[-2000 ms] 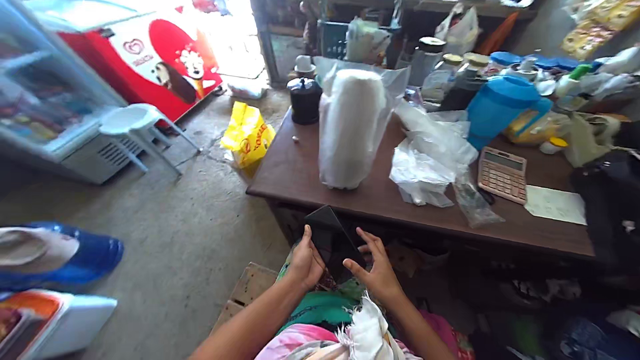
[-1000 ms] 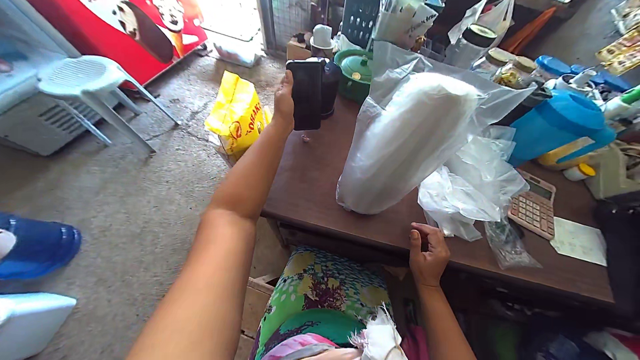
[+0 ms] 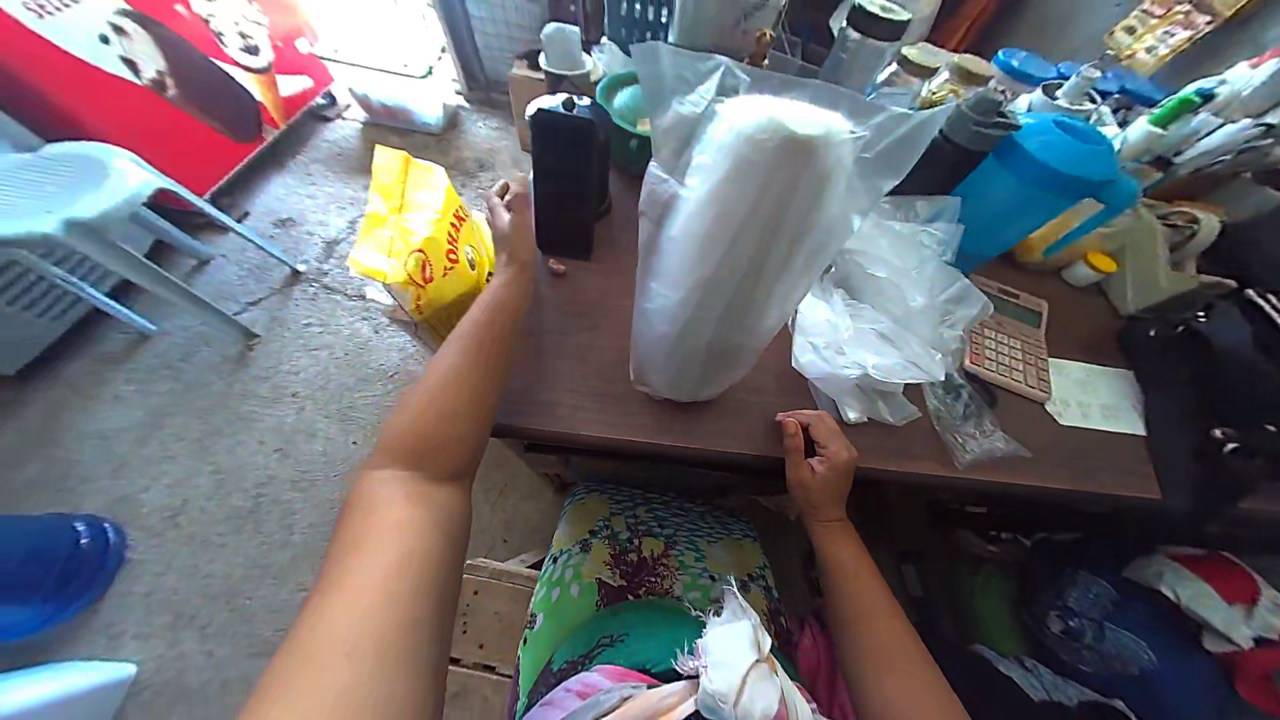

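Note:
My left hand [image 3: 512, 222] is at the desk's far left edge, beside the left edge of a black smartphone [image 3: 562, 185], its fingers loosely bent and not visibly wrapped around it. The phone is upright against a black lidded container [image 3: 603, 150]. My right hand [image 3: 822, 465] rests at the near desk edge, fingers curled, nothing visible in it. Between the hands stands a tall wrapped stack in clear plastic [image 3: 735, 250], perhaps cups. Crumpled plastic bags [image 3: 870, 320] lie right of it, near a pink calculator [image 3: 1010, 335] and a paper slip [image 3: 1095, 397].
A blue pitcher [image 3: 1040, 185], lidded jars [image 3: 965, 80] and a green bowl [image 3: 625, 125] stand along the back of the desk [image 3: 600, 350]. A yellow bag [image 3: 425, 235] is left of the desk. A plastic stool [image 3: 140, 215] stands on the floor by a red freezer [image 3: 180, 80].
The phone was in both hands at my lap, then raised in my left hand; now it stands against the black container. My right hand has moved from the phone to the desk edge.

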